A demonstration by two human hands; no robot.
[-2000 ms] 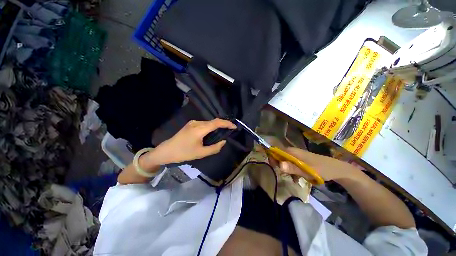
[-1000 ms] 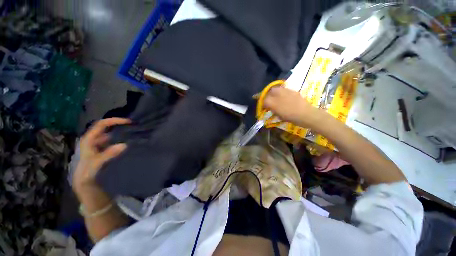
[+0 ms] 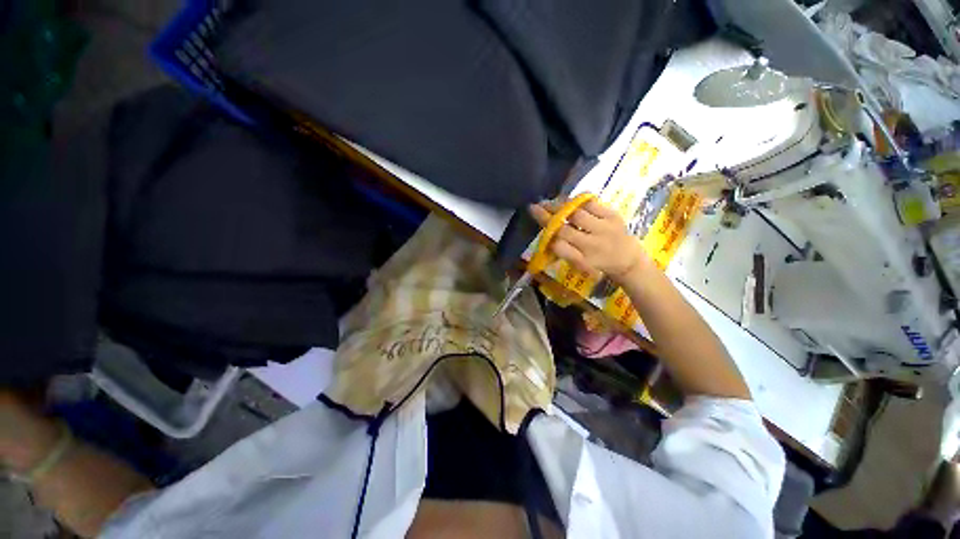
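My right hand [image 3: 600, 242] holds the yellow-handled scissors [image 3: 553, 237] at the table edge. The blades point down over the apron [image 3: 453, 326] and touch no cloth that I can see. My left hand [image 3: 23, 426] is at the far lower left, cut off by the picture's edge; its fingers are not visible. A large dark cloth panel [image 3: 221, 232] spreads above it across the left side; whether the hand grips it is hidden. More dark panels [image 3: 411, 84] lie over the table, their lower edge near my right fingers.
The white sewing machine [image 3: 863, 284] stands at right, with yellow lettered tape [image 3: 674, 226] on the tabletop. A blue crate [image 3: 190, 53] is at upper left beyond the table edge. A white plastic basket [image 3: 184, 421] is at lower left. Another person's arm [image 3: 947, 495] shows at lower right.
My left hand has moved from the middle out to the far lower left, and dark cloth now spreads over the left side. My right hand has moved the scissors up to the table edge.
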